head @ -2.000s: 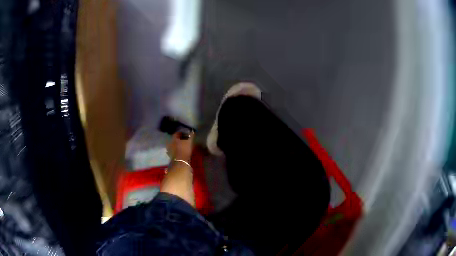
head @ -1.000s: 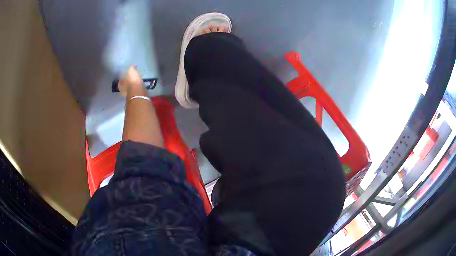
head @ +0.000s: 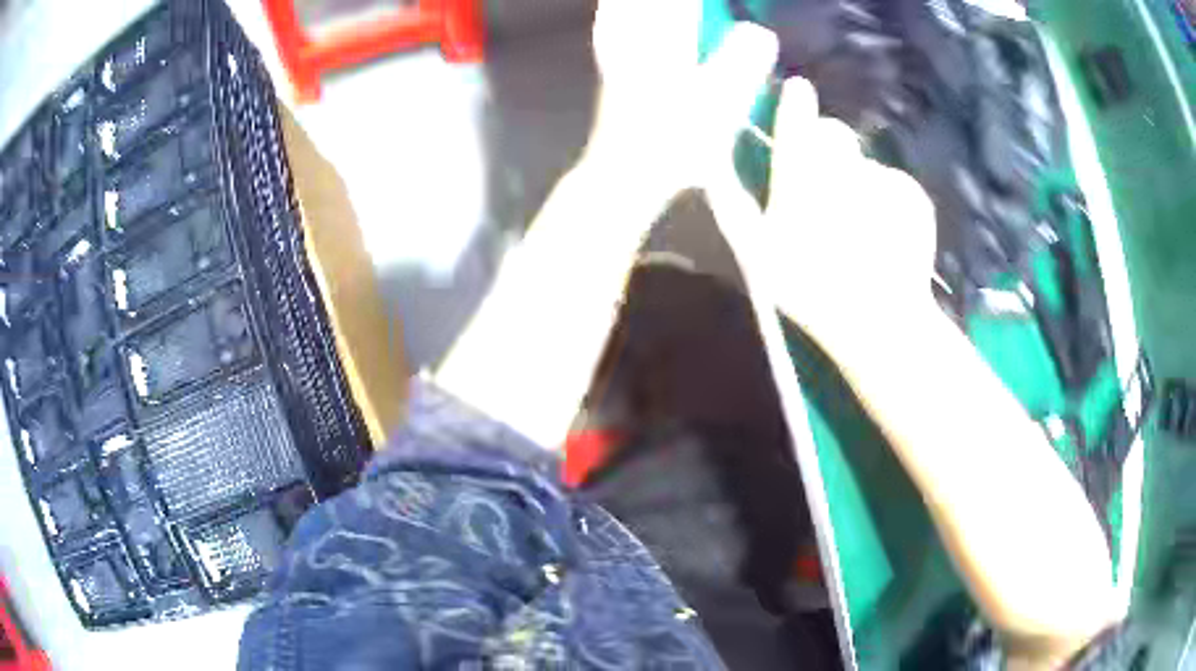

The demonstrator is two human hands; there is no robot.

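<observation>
My left hand (head: pixel 689 79) is bare, overexposed and blurred at the top centre, over the near edge of the bench. My right hand (head: pixel 853 216) is bare and bright, close to its right, over the green bench (head: pixel 846 524). The fingers of the two hands are near each other. Glare and blur hide whether either holds anything. A heap of black housings (head: pixel 964 131) lies on the bench beyond my right hand, blurred.
A tall stack of black blister trays (head: pixel 171 328) stands at the left on a brown carton (head: pixel 344 275). A red stool (head: pixel 380 39) is at the upper left over the grey floor. A white strip edges the bench, with a green surface (head: pixel 1154 197) beyond.
The view has swung from the floor, stools and legs to the bench and tray stack. My right hand has come into view. The small black frame earlier in my left hand is no longer discernible.
</observation>
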